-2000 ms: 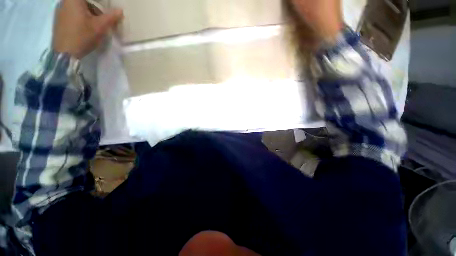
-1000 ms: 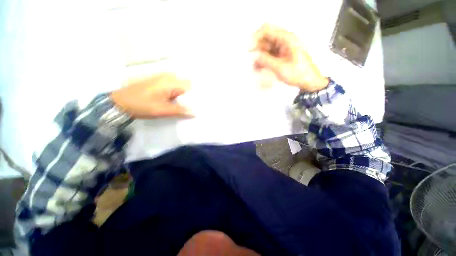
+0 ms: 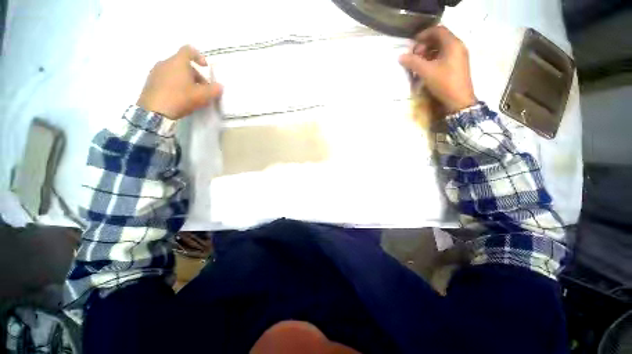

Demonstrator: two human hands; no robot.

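A khaki cloth strip [image 3: 274, 147] lies on a white sheet [image 3: 332, 197] in front of me, its right part washed out by glare. A thin bright white strip is stretched above it between my hands. My left hand [image 3: 181, 84] pinches its left end between thumb and finger. My right hand [image 3: 439, 68] pinches at the right end, close to the iron; the strip's edges are hard to see in the glare. The dark iron [image 3: 391, 15] stands at the top edge, partly cut off, just beyond my right hand.
A brown metal iron rest [image 3: 539, 83] lies at the right table edge. A khaki bundle [image 3: 39, 166] with a pale tie lies at the left edge. Yellow-brown scorch marks the sheet's right side. A wire-guard fan [image 3: 619, 335] is cut off at bottom right.
My hands have moved apart and now hold the white strip's ends. The iron, bundle and khaki strip have come into view. The glare has lessened since a second ago.
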